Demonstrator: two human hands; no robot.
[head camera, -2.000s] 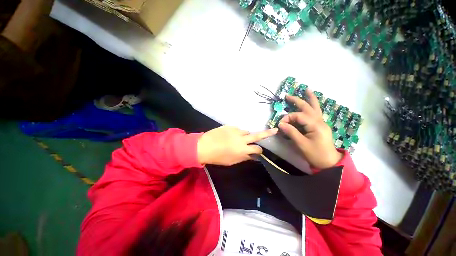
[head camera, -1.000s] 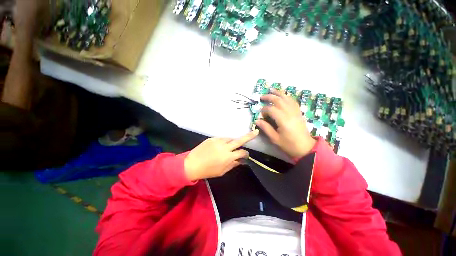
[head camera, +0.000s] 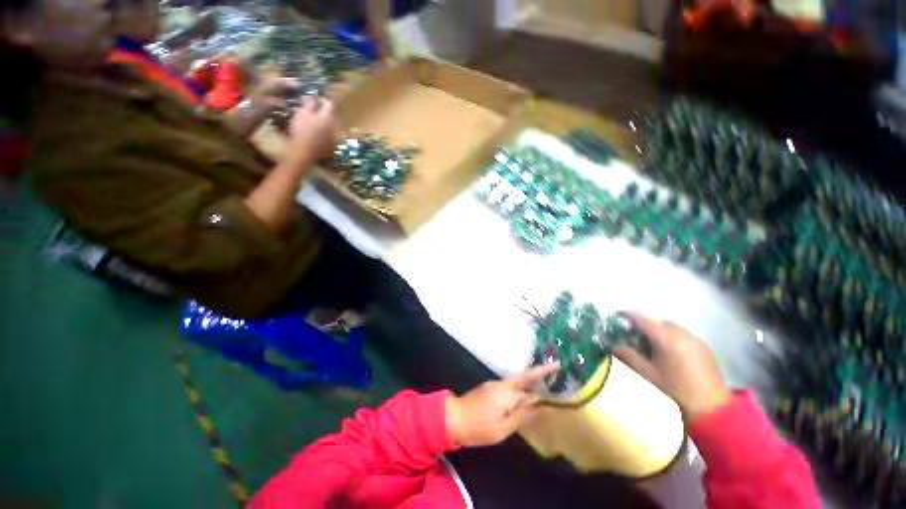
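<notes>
The frame is blurred. The green circuit board panel (head camera: 571, 333) is in front of me on the white bench covering, with thin dark wires at its far left end. My right hand (head camera: 678, 363) grips the panel's right end between thumb and fingers. My left hand (head camera: 494, 409) is at the panel's near left edge, with its fingertips by the boards. It holds the left end of the adhesive pad sheet (head camera: 626, 423), whose pale yellow face is up. The sheet curves between the panel and me. Whether a small pad is at my fingertips cannot be told.
White bench covering (head camera: 462, 268) lies left of the panel. Stacked PCB panels (head camera: 541, 204) stand beyond and along the right side. A cardboard box (head camera: 437, 119) holds boards at the far left, beside a person in a brown top (head camera: 159, 179). A blue bag-like thing (head camera: 298, 348) is on the floor.
The view has swung up and left, showing the neighbouring person and box. My right hand has moved from the panel's left part to its right end. The sheet now shows its yellow face instead of black.
</notes>
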